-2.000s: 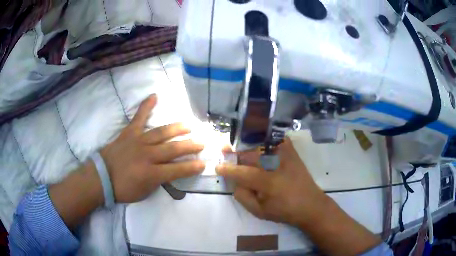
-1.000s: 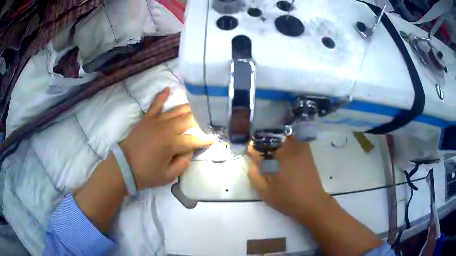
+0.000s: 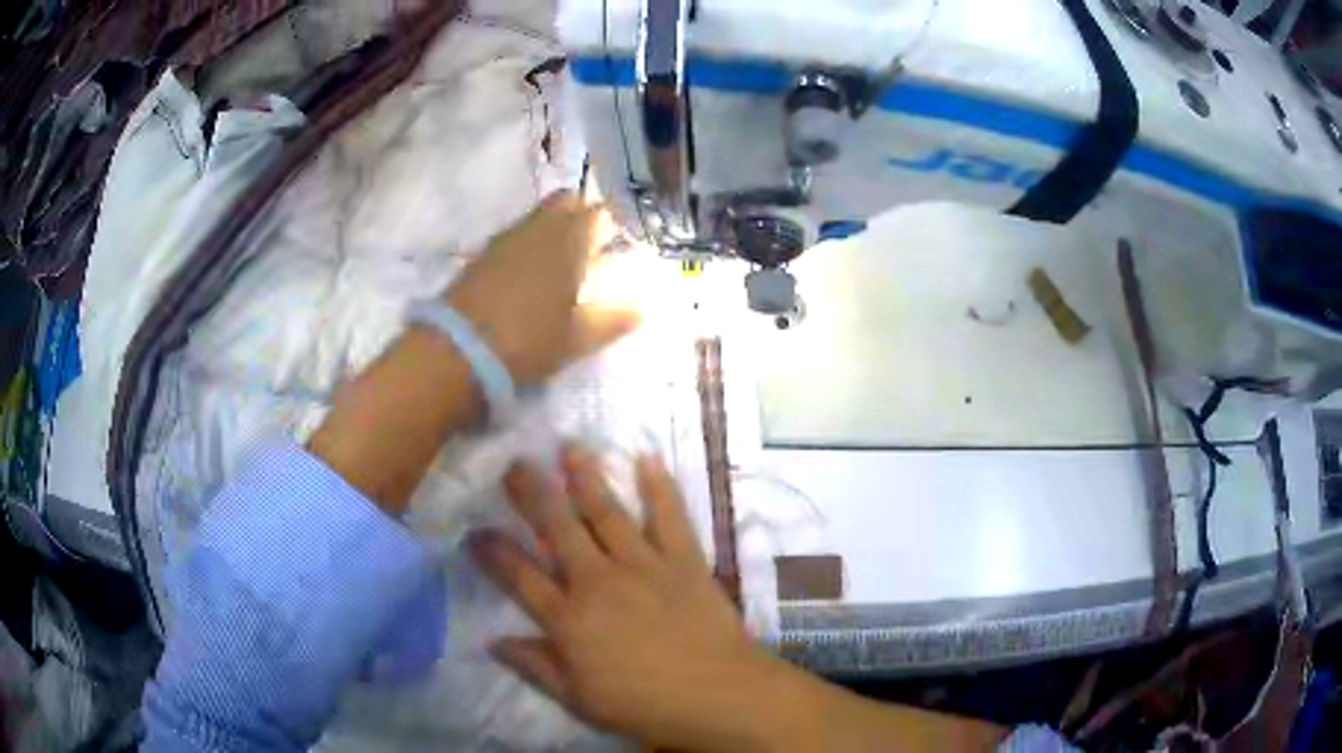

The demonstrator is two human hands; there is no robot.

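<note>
The white quilted panel [image 3: 368,280] lies left of and in front of the sewing machine head [image 3: 942,133]. A narrow brown check edge [image 3: 717,456] runs along its right side towards the needle area. My left hand [image 3: 537,287] is on the panel beside the presser foot [image 3: 670,243], its fingertips washed out by the lamp. My right hand [image 3: 626,603] lies on the panel nearer me, palm down, fingers spread. Whether fabric is under the foot is hidden by glare.
A dark round part with a grey knob [image 3: 770,287] sits beside the needle. A measuring tape [image 3: 942,641] runs along the front table edge. A brown fabric strip [image 3: 1148,427] crosses the bed at right. Heaped check fabric [image 3: 74,74] is at upper left.
My right hand has moved from beside the needle down and left onto the panel. My left hand has moved up and right. The panel now covers the bed in front of the needle. The view has shifted.
</note>
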